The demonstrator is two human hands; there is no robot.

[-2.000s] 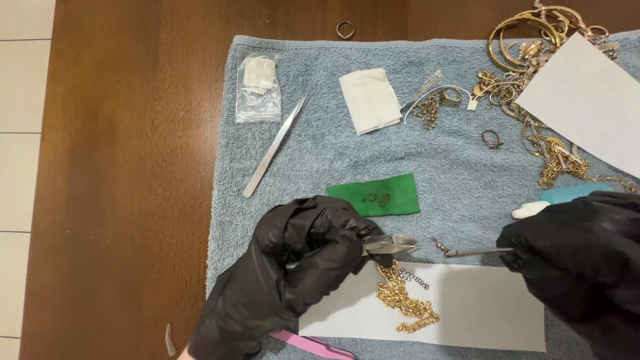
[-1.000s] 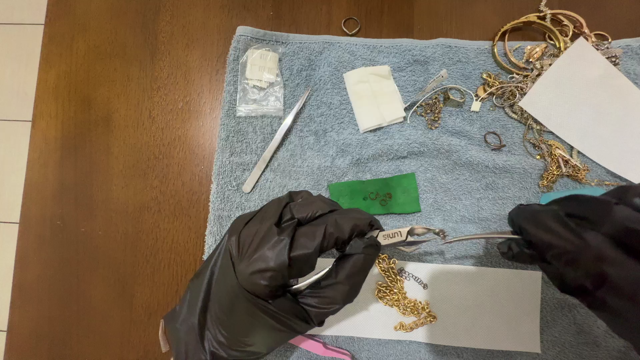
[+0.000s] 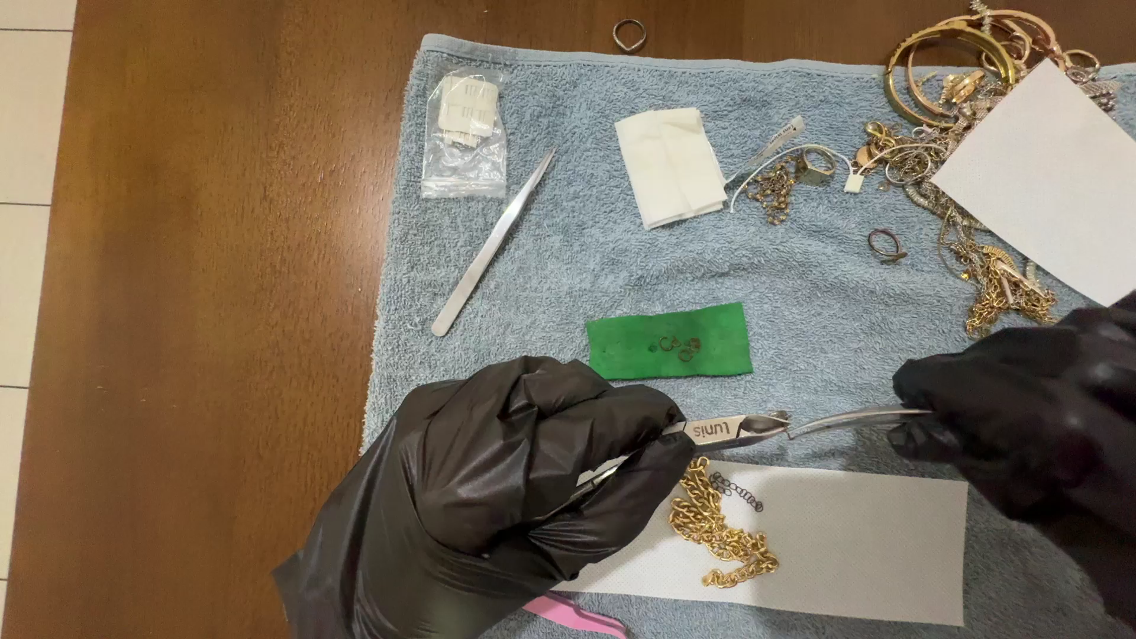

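My left hand, in a black glove, grips metal nippers whose jaws point right. A tiny dark link or bit sits at the jaw tips. Gloved in black too, my right hand holds curved metal tweezers, their tip close beside the jaws; whether they touch is unclear. Below the nippers a gold chain and a short dark chain lie on a white sheet. Several small dark rings rest on a green strip above my left hand.
A blue towel covers part of the wooden table. On it lie straight tweezers, a plastic bag, a folded white cloth, a pink tool and, at upper right, piled jewelry partly under white paper.
Two seconds ago the tweezers held a small dark piece apart from the nippers. The tool tips have since come close together, and the small piece now appears at the nipper jaws.
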